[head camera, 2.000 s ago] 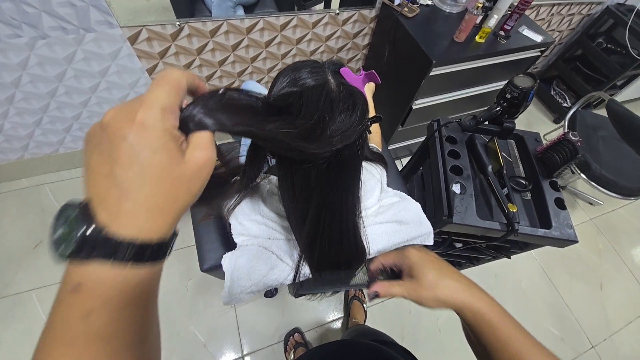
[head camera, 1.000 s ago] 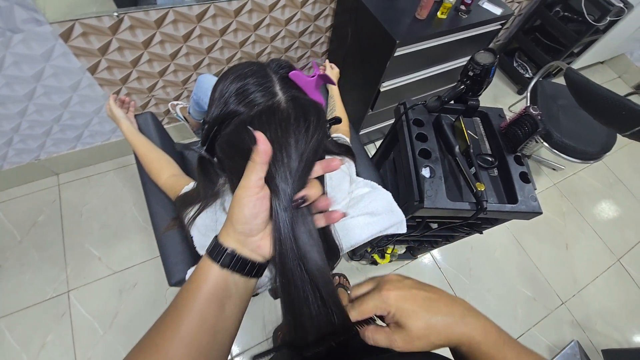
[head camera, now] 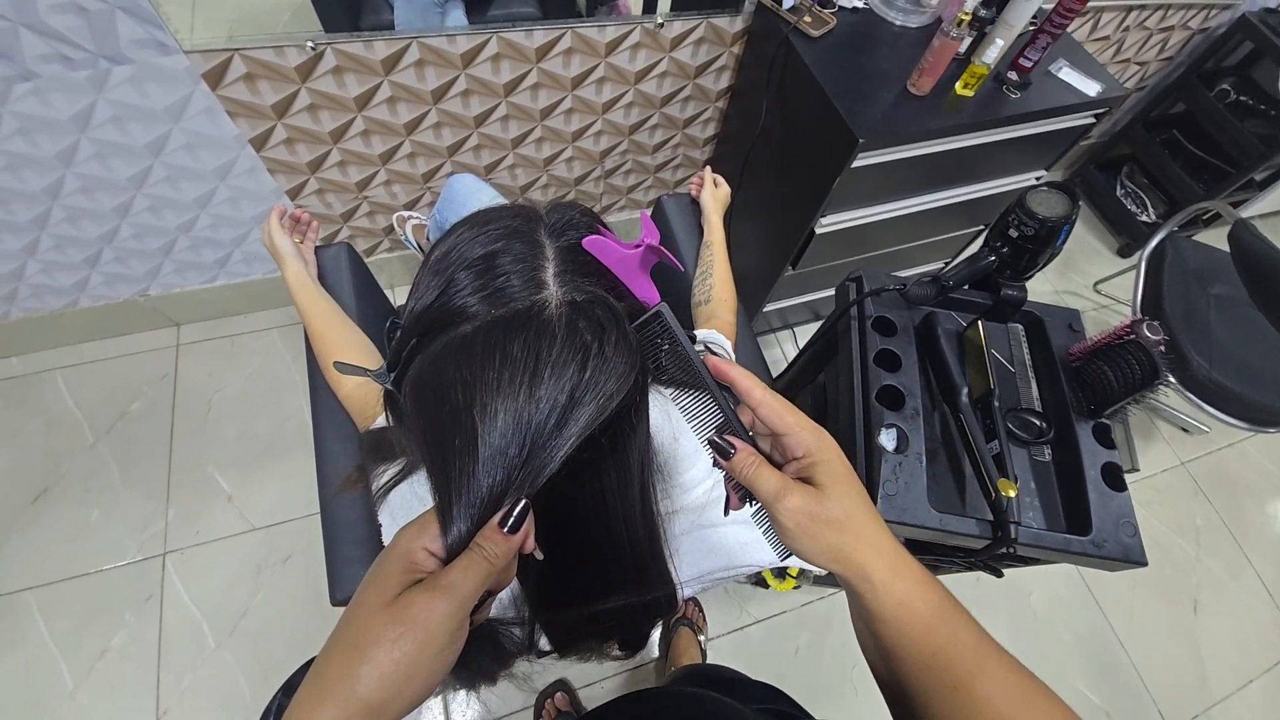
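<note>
A seated person's long dark hair (head camera: 500,390) hangs over a white towel (head camera: 700,500) on the shoulders, with a parting on the crown. My left hand (head camera: 440,590) grips a gathered section of it at lower left. Between the thumb and fingers of my right hand (head camera: 790,470) is a black comb (head camera: 690,385), its teeth facing the hair and towel. A purple claw clip (head camera: 637,258) sits at the right of the crown. On the left side, a black sectioning clip (head camera: 362,373) sticks out from the hair.
At right stands a black salon trolley (head camera: 1080,520) with a hair straightener (head camera: 965,420), a hair dryer (head camera: 1035,225) and a round brush (head camera: 1115,370). Behind it is a black drawer cabinet (head camera: 910,190) carrying bottles. The person's forearms rest on the armrests (head camera: 350,300) of the chair.
My left hand has shifted from the middle of the hair to a section at lower left. My right hand, with the comb, has risen from the lower hair to its right side.
</note>
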